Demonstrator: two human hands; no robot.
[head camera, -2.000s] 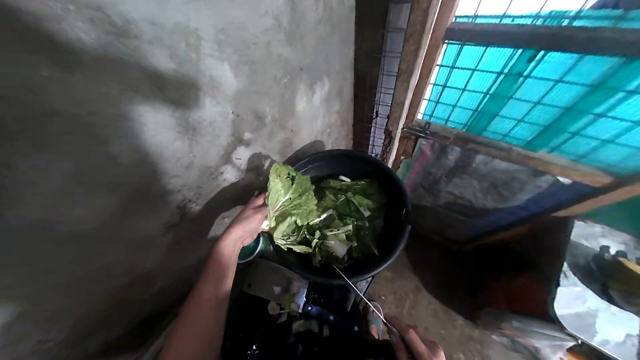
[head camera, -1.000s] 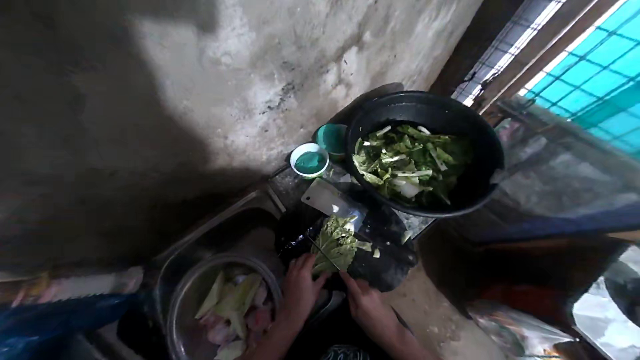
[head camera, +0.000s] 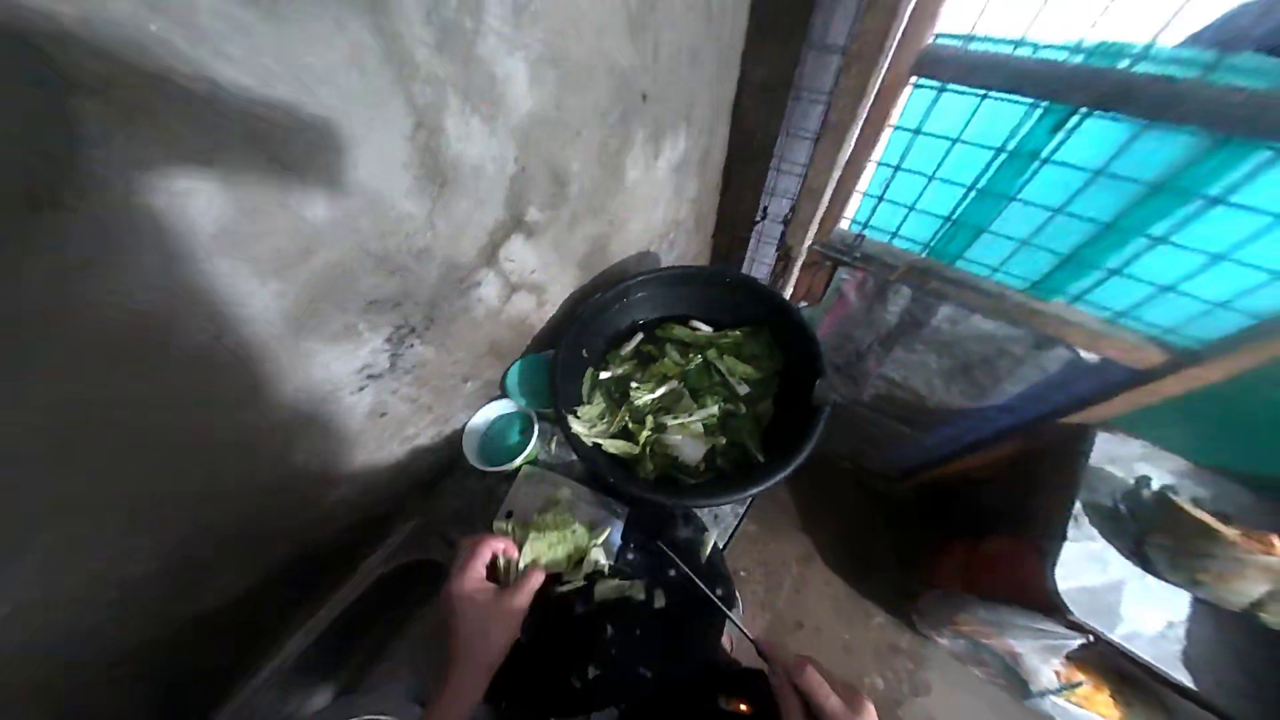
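My left hand (head camera: 490, 580) has its fingers curled around the left side of a bunch of cut leafy greens (head camera: 556, 540), over a pale flat board (head camera: 600, 516). In my right hand (head camera: 815, 688), low in the view, is a knife (head camera: 708, 592), its blade pointing up and left, apart from the greens. Beyond both hands stands a round black basin (head camera: 690, 490) holding chopped leaves and white stem pieces (head camera: 680, 400). Small cut pieces (head camera: 618, 590) lie scattered on the dark surface near my left hand.
A white cup with green inside (head camera: 501, 436) and a green container (head camera: 530, 381) stand left of the basin, by the concrete wall (head camera: 420, 200). Plastic bags (head camera: 1010, 640) lie at the lower right. A wire-mesh window with teal sheeting (head camera: 1060, 180) is at the upper right.
One second ago both hands were together at the greens; now my right hand with the knife is apart, to the right. The view has swung, and the bowl at lower left is out of sight.
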